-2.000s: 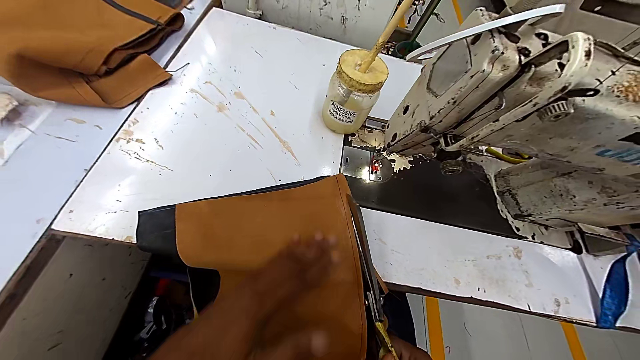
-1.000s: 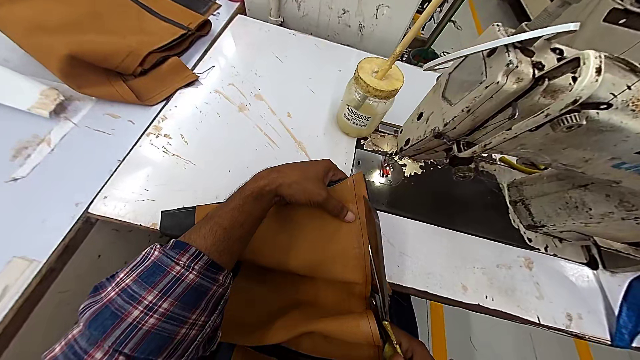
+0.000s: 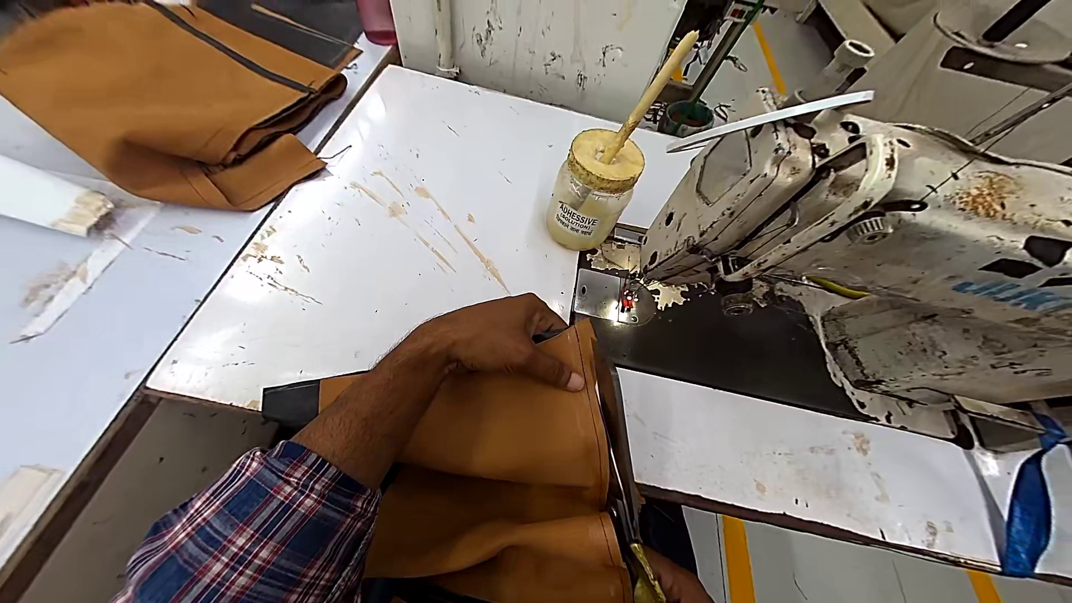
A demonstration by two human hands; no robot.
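Observation:
My left hand [image 3: 511, 342] grips the upper edge of a brown leather-like piece [image 3: 511, 431], thumb on its face near the stitched right border. The piece has a dark lining and hangs over the table's front edge. At the bottom, partly out of frame, my right hand [image 3: 677, 579] holds scissors [image 3: 624, 486] by their yellowish handles. The long metal blades run upward along the stitched border; whether they are parted is hard to tell.
A sewing machine [image 3: 904, 209] stands at right, its needle area just beyond the piece. A glass adhesive jar [image 3: 590, 197] with a stick stands beside it on the white table [image 3: 402, 251]. Another brown piece [image 3: 184, 109] lies at upper left.
Two seconds ago my left hand was a blur low over the brown piece; now it grips the upper edge. The piece's lower part has become folded.

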